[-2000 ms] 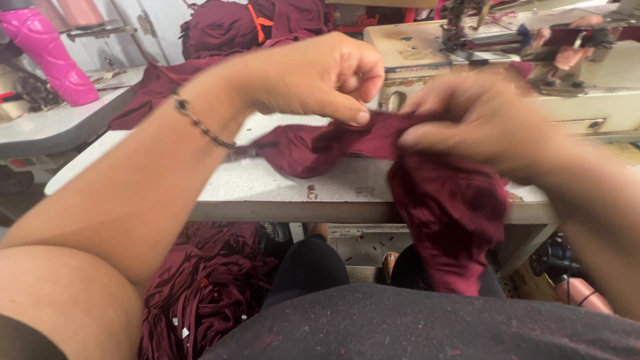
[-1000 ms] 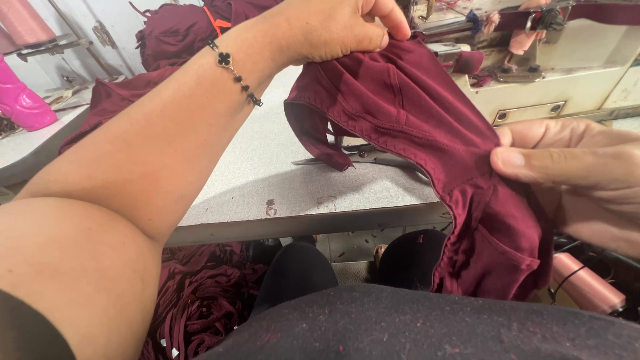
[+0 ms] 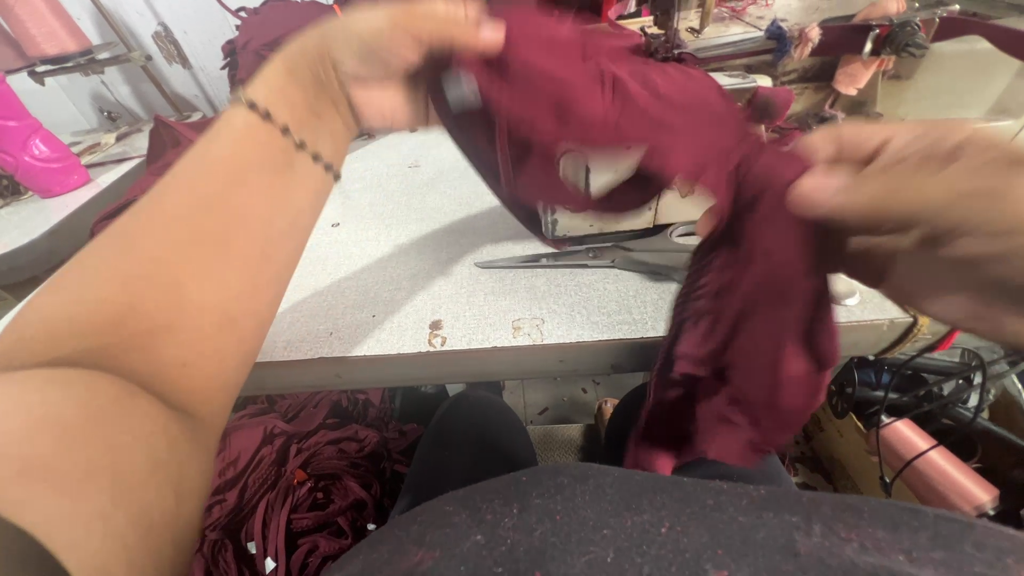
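A maroon fabric garment (image 3: 608,112) is stretched in the air between my two hands, blurred by motion. My left hand (image 3: 400,64), with a dark beaded bracelet on its wrist, grips the garment's upper left part, where a small whitish patch shows. My right hand (image 3: 904,208) pinches its right side, and a long part hangs from there over the table edge. Metal scissors (image 3: 592,258) lie on the white tabletop (image 3: 384,296) beneath the garment, their handles partly hidden by it.
A sewing machine (image 3: 952,80) stands at the back right. Maroon fabric (image 3: 280,36) is heaped at the back left, beside a pink glossy object (image 3: 40,148). More maroon pieces (image 3: 296,480) lie below the table. A pink thread cone (image 3: 932,464) and black cables are at the lower right.
The garment, bunched between my hands two seconds ago, was spread out one second ago and now hangs in a different shape. More of the scissors shows than one second ago.
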